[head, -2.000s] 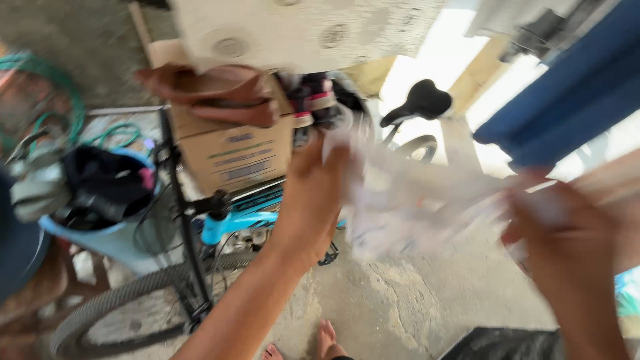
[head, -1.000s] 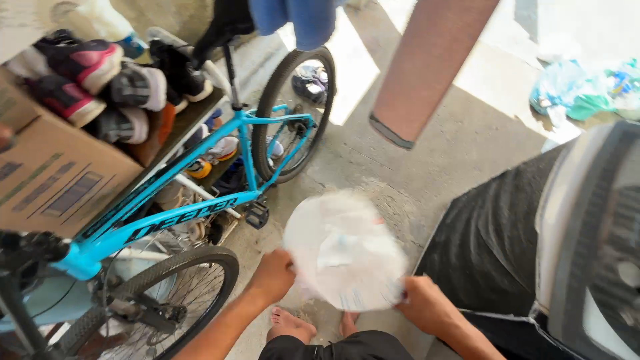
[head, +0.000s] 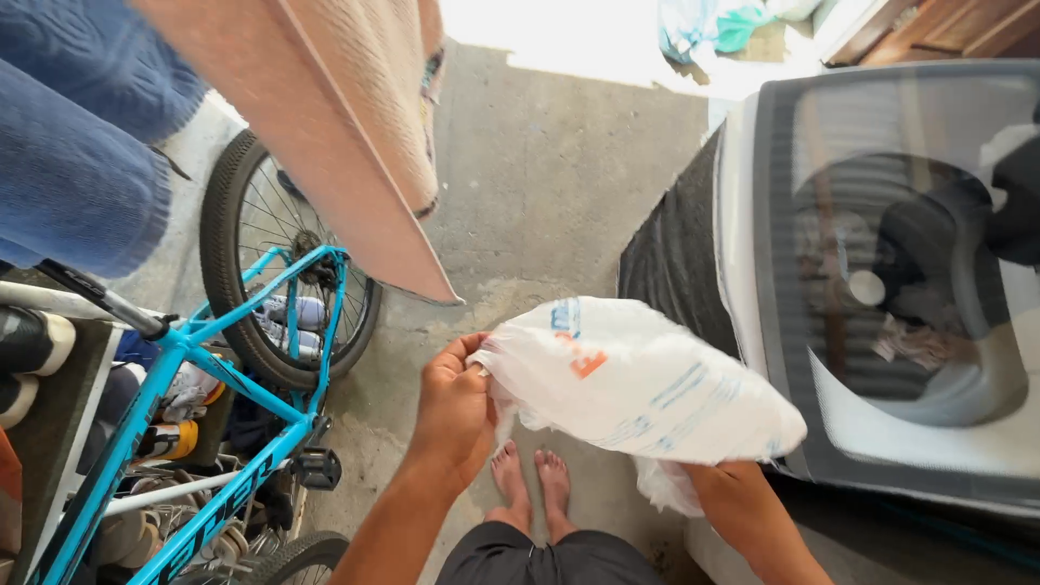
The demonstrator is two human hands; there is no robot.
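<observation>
A white plastic bag [head: 650, 382] with blue and orange print spreads out in front of me, above my bare feet. My left hand [head: 459, 402] pinches its gathered left edge between thumb and fingers. My right hand [head: 731, 479] is beneath the right part of the bag; its fingers are hidden by the plastic, so its grip cannot be seen. A loose fold of the bag hangs beside my right wrist.
A blue bicycle [head: 280, 382] stands at the left beside a shoe rack [head: 69, 422]. Pink cloth [head: 341, 146] and blue towels [head: 81, 138] hang above. At the right is a washing machine [head: 768, 268] with a see-through lid. Plastic bags [head: 707, 28] lie at the far end.
The view has swung toward the washing machine. The bag, rounded between both hands a second ago, is now stretched out to the right, with my right hand under it.
</observation>
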